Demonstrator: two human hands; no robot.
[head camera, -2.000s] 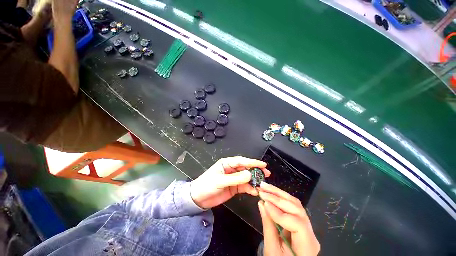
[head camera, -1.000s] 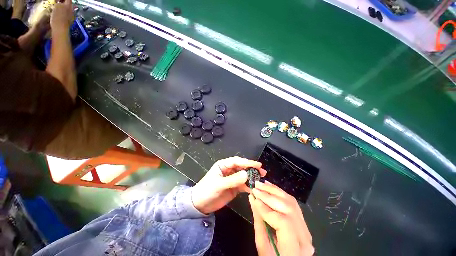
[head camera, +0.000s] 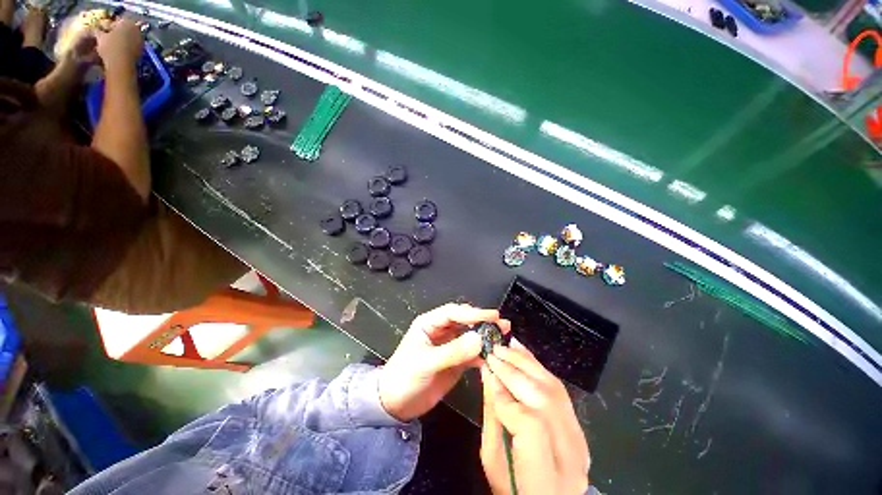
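A small round electronic assembly (head camera: 489, 336) with a dark rim is pinched in the fingertips of my left hand (head camera: 430, 360). My right hand (head camera: 534, 411) touches its lower right side with the fingertips. A thin green wire (head camera: 511, 464) runs down under my right palm and is held in that hand; its upper end is hidden by the fingers. Both hands are bare and hang over the bench's front edge, beside a black shallow tray (head camera: 559, 334) with tiny bits in it.
Black round caps (head camera: 379, 237) lie mid-bench. Open sub-assemblies (head camera: 566, 254) lie beyond the tray. Green wire bundles lie at left (head camera: 321, 123) and right (head camera: 740, 302). Thin scraps (head camera: 650, 389) lie right of the tray. A neighbour's arm (head camera: 124, 116) reaches over a blue bin (head camera: 155, 82); an orange-and-white stool (head camera: 208, 324) stands below.
My right hand has shifted slightly left and turned more upright around the assembly, and its wire now hangs more vertically. My left hand keeps its grip. The view has shifted slightly.
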